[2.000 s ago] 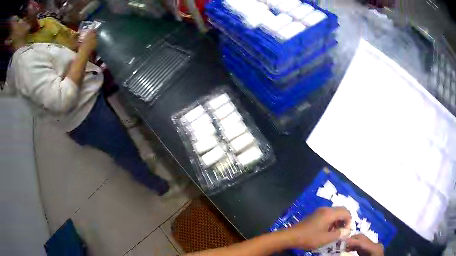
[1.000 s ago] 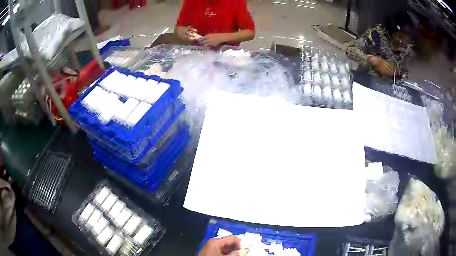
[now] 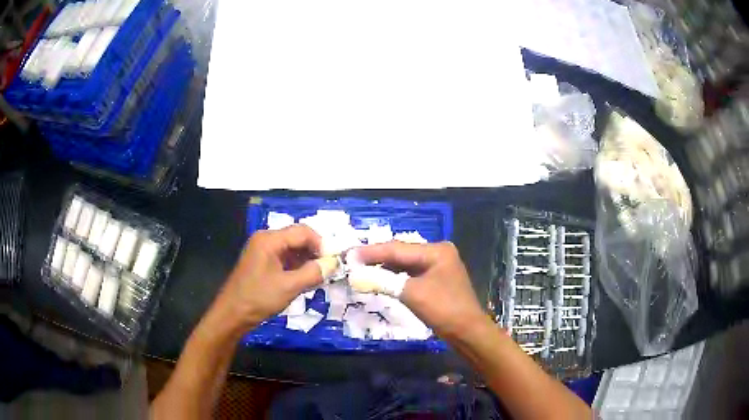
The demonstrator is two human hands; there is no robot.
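Note:
My left hand (image 3: 283, 267) and my right hand (image 3: 415, 279) meet above the blue parts tray (image 3: 263, 211). Cream finger cots show on fingertips of both hands. Between the fingertips is a small white part (image 3: 343, 261), pinched from both sides; its shape is too small and blurred to tell. White plastic parts (image 3: 305, 320) lie in a loose heap in the tray, partly hidden under my hands.
A clear blister tray of white bodies (image 3: 97, 234) and stacked blue trays (image 3: 115, 135) are left. A white sheet (image 3: 361, 90) lies beyond. Right are a tray of rod parts (image 3: 549, 279), clear bags (image 3: 645, 197) and a white compartment tray (image 3: 653, 385).
The view has turned down towards the blue parts tray and now shows both hands together. The rod parts tray now shows much more fully; the people across the bench are out of view.

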